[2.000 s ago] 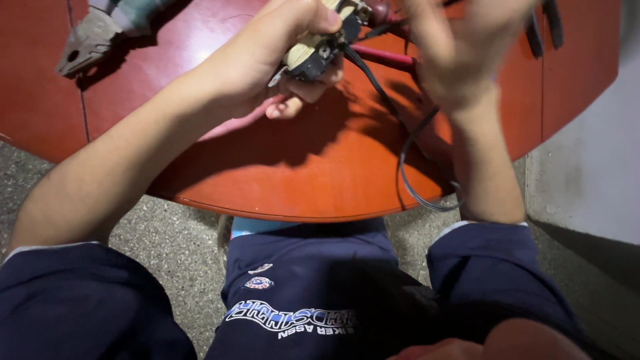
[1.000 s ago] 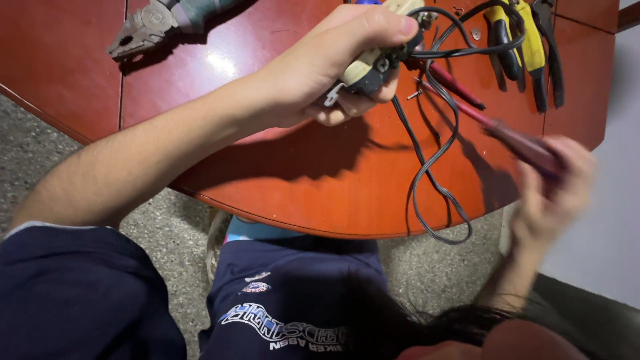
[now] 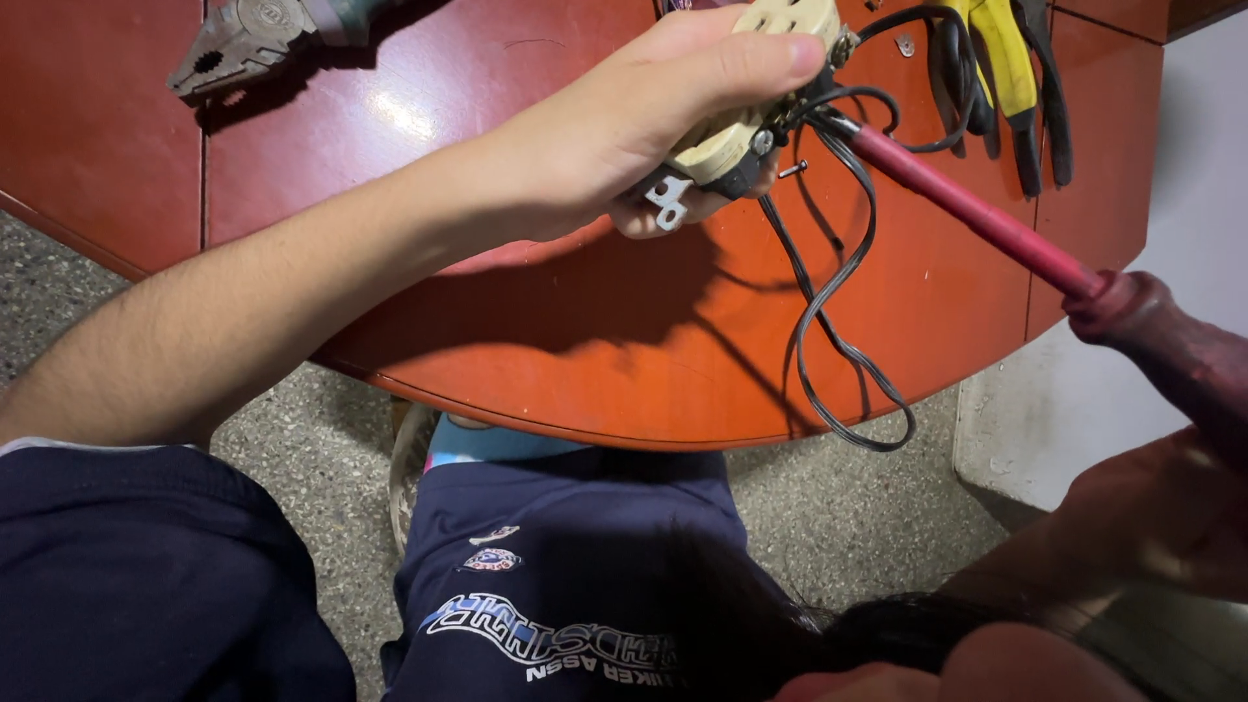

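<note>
My left hand (image 3: 682, 97) grips a cream and black electrical outlet (image 3: 721, 146) above the table, thumb on its face, with a metal mounting tab and side screws showing. My right hand (image 3: 1160, 517), at the right edge, holds the dark red handle of a screwdriver (image 3: 994, 214) with a red sleeved shaft. Its tip meets the outlet's side, where a black wire is; the exact contact is hidden. A black two-strand electrical cord (image 3: 807, 341) loops down from the outlet past the table's edge. A small screw (image 3: 795, 169) shows just beside the outlet.
Combination pliers (image 3: 253, 49) lie at the upper left of the red wooden table (image 3: 585, 390). At the upper right are a yellow and black handled tool (image 3: 1009, 68), another black-handled tool (image 3: 1048, 97) and a small metal piece (image 3: 906, 45). A pale surface (image 3: 1189, 195) borders the right side.
My right hand was blurred and near the outlet two seconds ago; it has moved down and to the right. The screwdriver's handle now shows at the right, its tip at the outlet.
</note>
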